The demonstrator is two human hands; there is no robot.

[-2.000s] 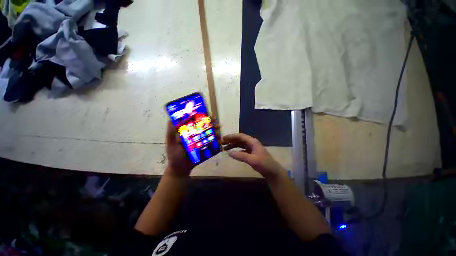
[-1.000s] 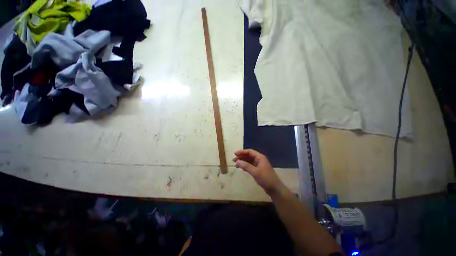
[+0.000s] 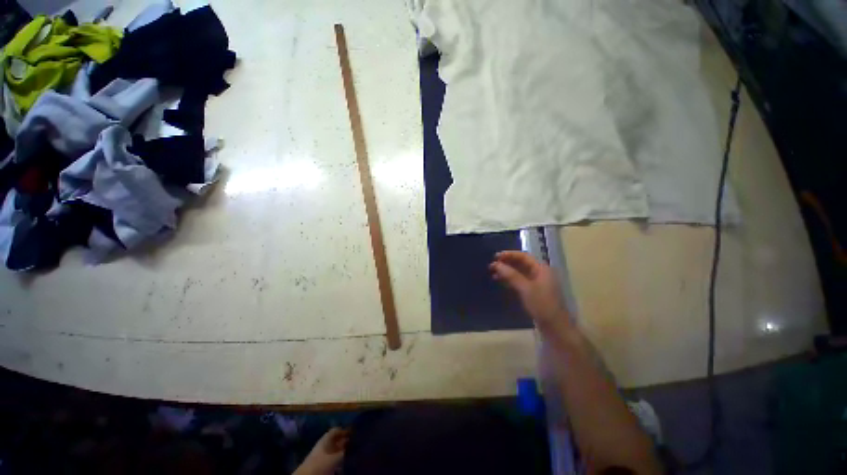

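The cream fabric (image 3: 548,121) lies wrinkled on the right half of the table, over a dark strip (image 3: 474,288) with a jagged left edge. The silver guide rail (image 3: 534,243) comes out from under the fabric's near edge, with a blue end stop (image 3: 529,395) beside it. My right hand (image 3: 527,278) is above the rail and dark strip, just below the fabric's near edge, fingers slightly bent and holding nothing visible. My left hand (image 3: 327,451) is small and partly hidden at the bottom edge near my body; its fingers cannot be made out clearly.
A brown wooden strip (image 3: 368,186) lies on the pale table (image 3: 279,269). Piled offcuts, black, grey and neon-yellow (image 3: 107,139), are at the left. A black power cord (image 3: 720,213) runs down the right side over the cloth. The cutter is mostly hidden behind my right forearm.
The smartphone seen at first is out of view. My right hand has moved right, over the rail. My left hand has come into view at the bottom. The cream fabric's near edge has shifted slightly.
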